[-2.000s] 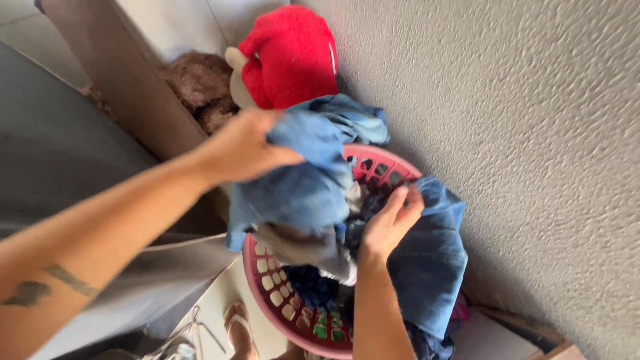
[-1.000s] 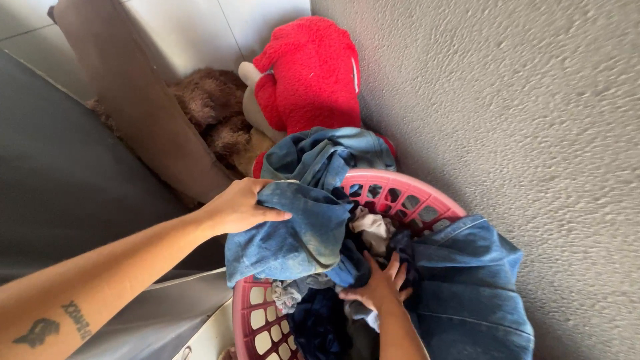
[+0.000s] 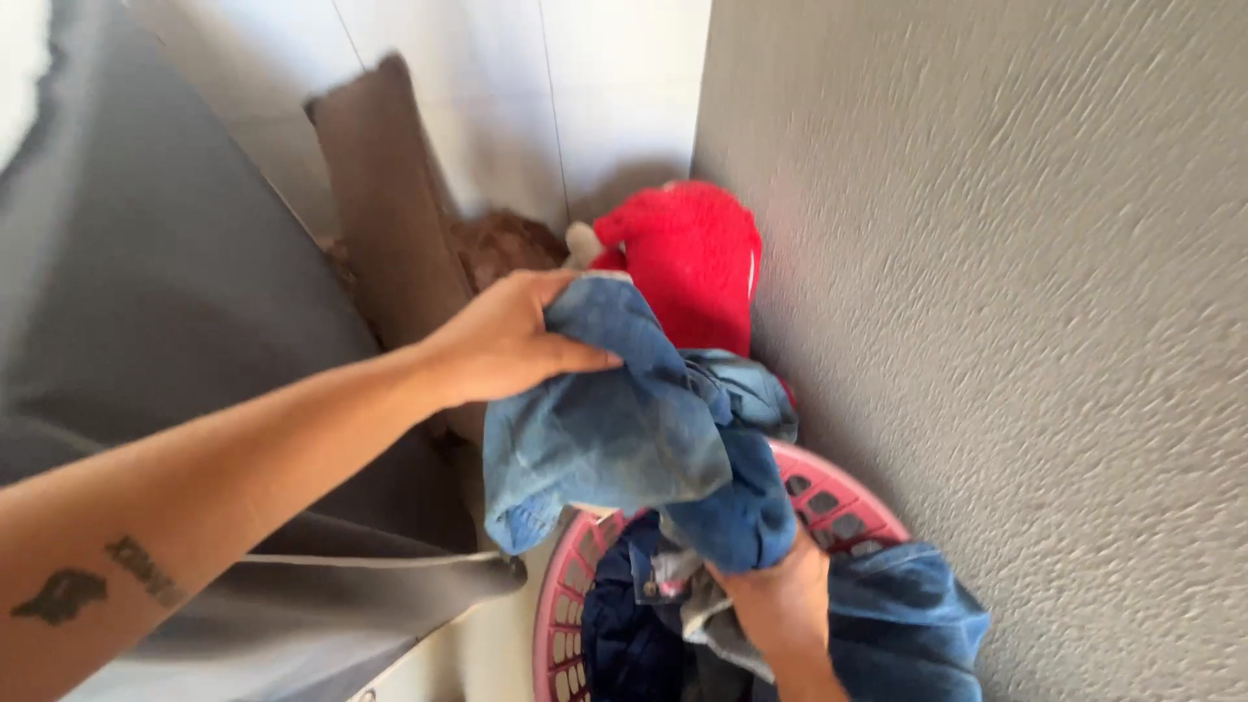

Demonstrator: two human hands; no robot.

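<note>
A blue denim garment (image 3: 614,429) is held up over the far left rim of a pink plastic laundry basket (image 3: 848,497). My left hand (image 3: 517,341) pinches its upper edge between thumb and fingers. Lower down, my right hand (image 3: 780,585) grips a bunched part of the blue denim above the basket; its fingertips are hidden by cloth. Inside the basket lie dark navy clothes (image 3: 634,624) and a greyish garment (image 3: 717,619). Another piece of denim (image 3: 907,614) hangs over the basket's right side, and lighter denim (image 3: 746,385) lies beyond the rim, against a red plush toy.
The red plush toy (image 3: 687,263) leans by the textured grey wall (image 3: 994,292). Left of it are a brown furry item (image 3: 507,244) and a long brown padded piece (image 3: 390,195). Dark grey fabric (image 3: 175,292) covers something at the left, under my left forearm.
My right hand was down among the clothes in the basket a second ago; now it is raised, gripping bunched denim. My left hand keeps hold of the denim garment.
</note>
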